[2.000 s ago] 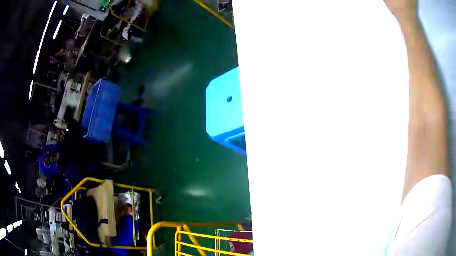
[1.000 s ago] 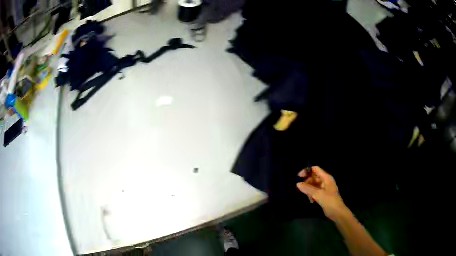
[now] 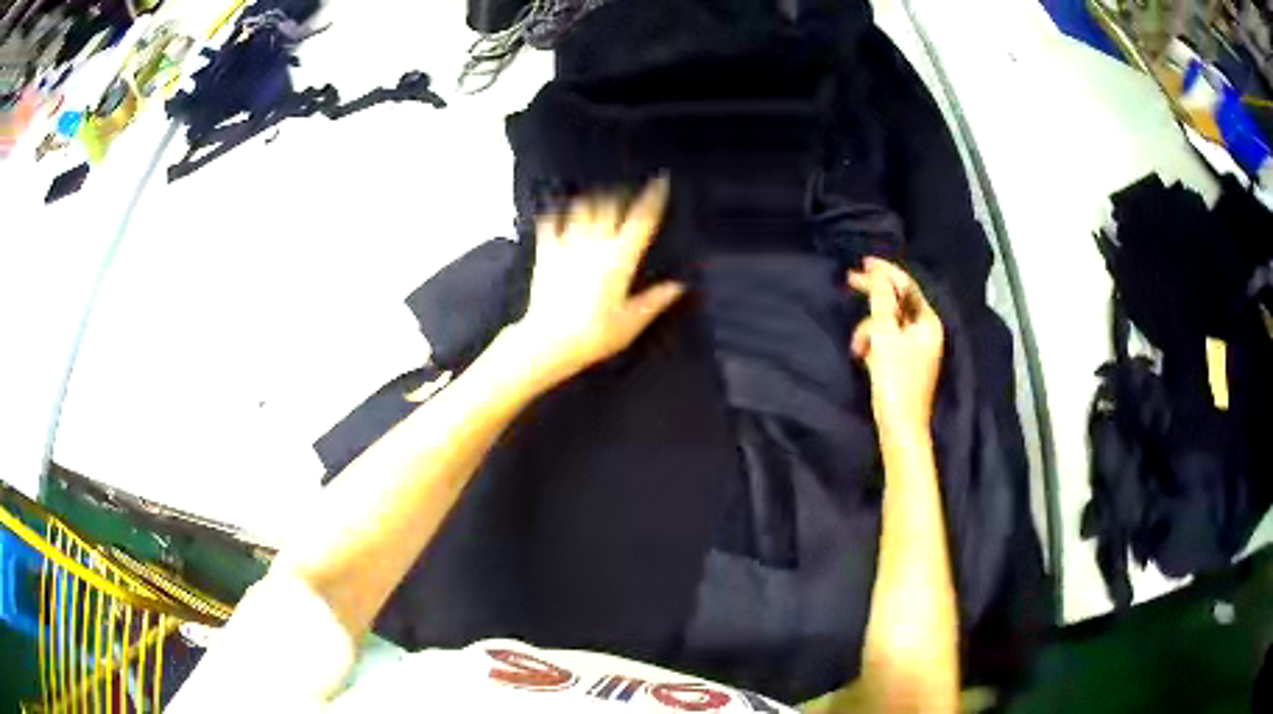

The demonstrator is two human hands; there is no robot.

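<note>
A large dark navy-black garment [image 3: 600, 474] lies spread over the white worktable [image 3: 349, 265] and reaches down to my shirt. Shinier, bluish lining [image 3: 782, 335] shows in its middle, between my hands. My left hand [image 3: 593, 272] lies on the matte cloth at the left with its fingers spread, blurred by motion. My right hand [image 3: 898, 328] is over the right part, beside the lining, with fingers bent. Whether it pinches cloth or holds a small tool cannot be told. A folded dark flap [image 3: 468, 300] sticks out left of my left forearm.
Dark cut pieces [image 3: 1187, 307] with a yellow ticket [image 3: 1217, 374] lie at the right. Dark scraps and a strip [image 3: 244, 91] lie at the upper left. A yellow wire-sided cart [image 3: 105, 614] stands at the lower left. A blue object [image 3: 1229, 119] is at the upper right.
The view has swung from the floor and the table's end to the garment in front of me. My left hand has come into view on the cloth. My right hand is now over the garment.
</note>
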